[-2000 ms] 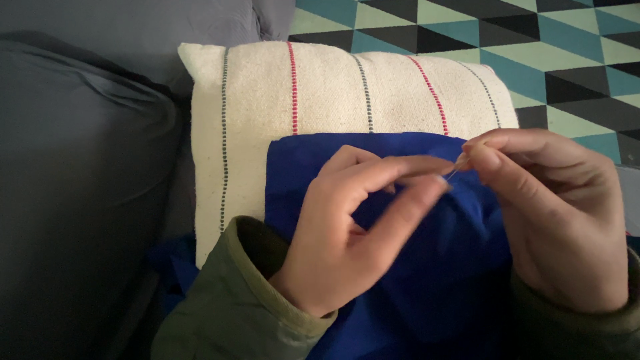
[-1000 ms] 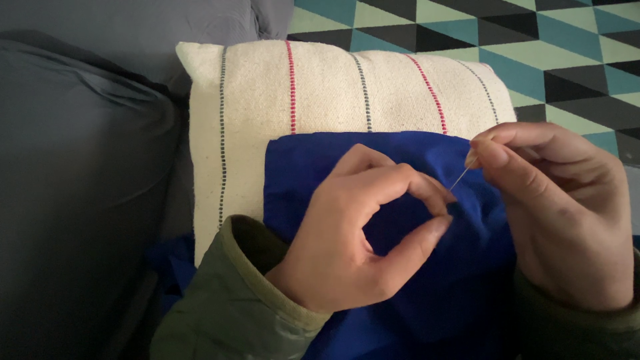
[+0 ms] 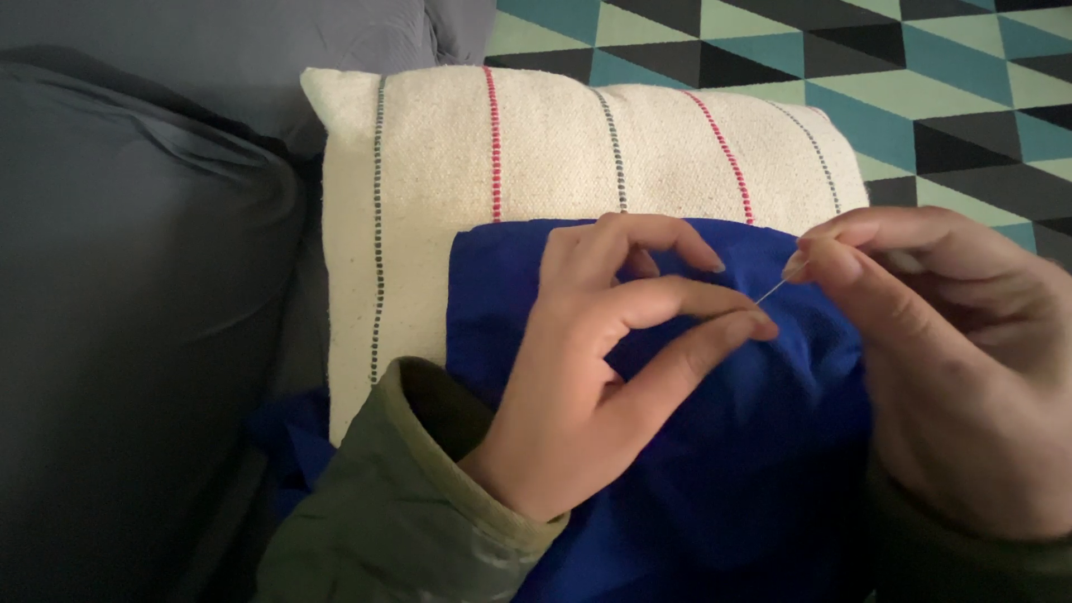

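A thin, light strand or needle (image 3: 780, 282) runs between my two hands; which of the two it is, I cannot tell. My left hand (image 3: 620, 360) pinches its lower end between thumb and index finger, with the other fingers loosely bent. The upper end is between the thumb and index finger of my right hand (image 3: 946, 352). Both hands are above a blue cloth (image 3: 502, 276), which lies over the lower part of a cream woven cushion (image 3: 553, 151) with red and dark stitched stripes. My fingertips hide both ends of the thin piece.
Dark grey upholstery or cushions (image 3: 126, 335) fill the left side. Beyond the cream cushion, at the top right, is a rug (image 3: 879, 92) patterned in teal, black, grey and pale green. More blue fabric (image 3: 293, 444) shows at the cushion's lower left.
My left thumb and index finger, apart at the tips one second ago, are now closed together at the thin piece's lower end. My right hand keeps its pinch.
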